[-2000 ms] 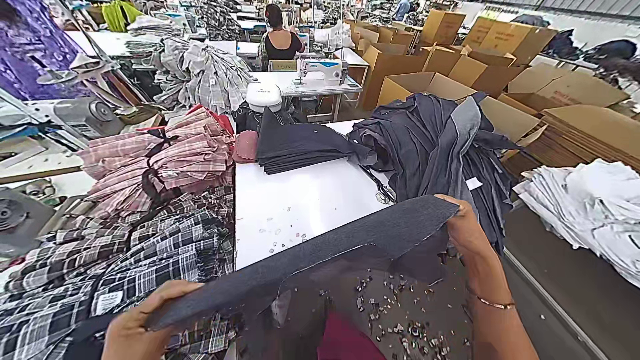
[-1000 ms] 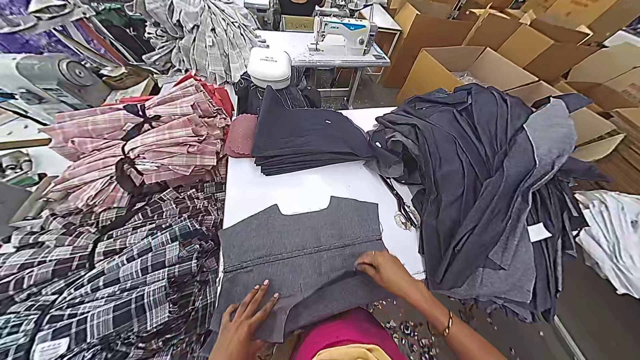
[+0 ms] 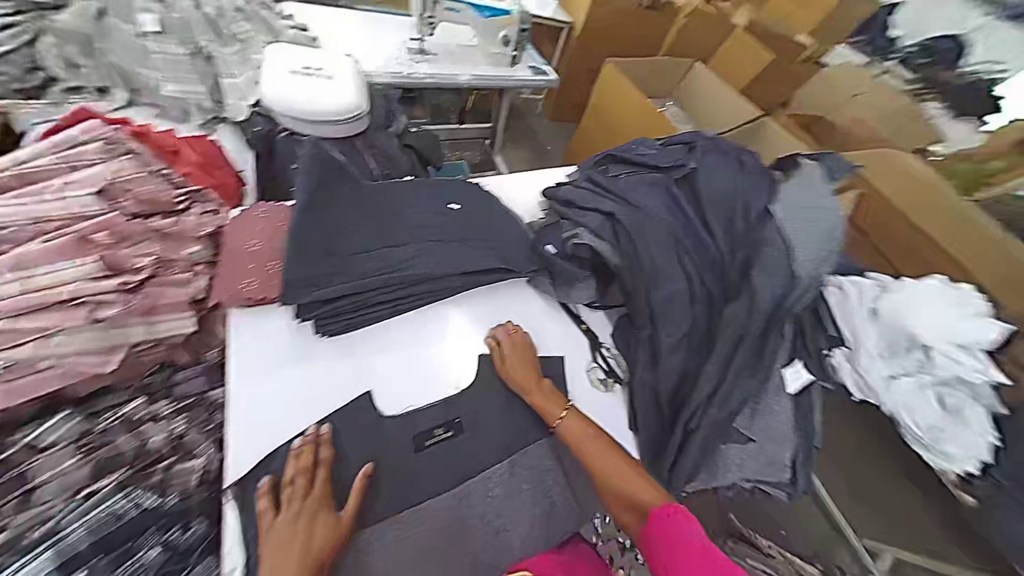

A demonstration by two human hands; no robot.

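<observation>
A dark grey garment panel (image 3: 472, 488) with a cut-out neckline and a sewn-in label (image 3: 438, 434) lies on the white table (image 3: 344, 352). My left hand (image 3: 308, 500) rests flat on its left shoulder area, fingers spread. Near the right side of the neckline, my right hand (image 3: 514, 356) touches the panel's upper edge with bent fingers; whether it pinches the cloth is not clear. Beyond the panel sits a neat stack of dark cut fabric (image 3: 400, 240). A pair of scissors (image 3: 596, 352) with dark blades or handles lies right of my right hand, beside a large dark fabric heap (image 3: 680, 264).
Pink plaid pieces (image 3: 96, 256) and dark plaid bundles (image 3: 120, 472) line the left. A white rounded case (image 3: 314, 88) stands behind the stack, with a sewing machine (image 3: 472, 32) farther back. Cardboard boxes (image 3: 632, 104) and white cloth (image 3: 920, 360) are at right.
The panel, held up between both hands two seconds ago, now lies on the table with its labelled side showing. My right hand has moved up to the neckline. The view has come down closer.
</observation>
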